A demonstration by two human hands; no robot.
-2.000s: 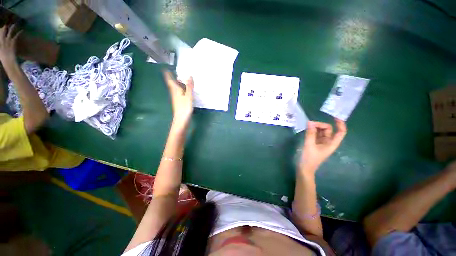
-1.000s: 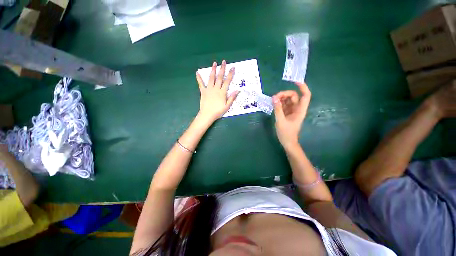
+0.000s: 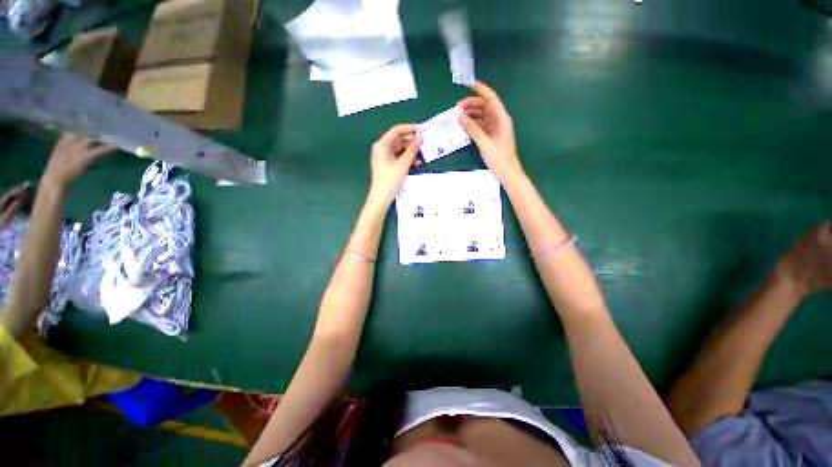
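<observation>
A white label [image 3: 443, 135] with small dark print is held between my two hands above the green bench. My left hand [image 3: 395, 157] pinches its left end and my right hand [image 3: 490, 128] pinches its right end. A second pale strip [image 3: 458, 47], blurred, stands out from the fingertips of my right hand. The label sheet [image 3: 451, 217], white with several dark printed marks, lies flat on the green surface just below my hands.
White blank papers [image 3: 374, 87] lie at the upper middle. A grey metal bar [image 3: 137, 123] juts in from the left above bagged white cables [image 3: 155, 251]. Brown cartons [image 3: 187, 64] stand at the upper left. A person in yellow [image 3: 55, 374] is at left; another person's forearm [image 3: 743, 333] is at right.
My left hand has come off the sheet and now grips the label together with my right hand, farther from my body. The view has shifted, showing the cartons at left and no longer those at right.
</observation>
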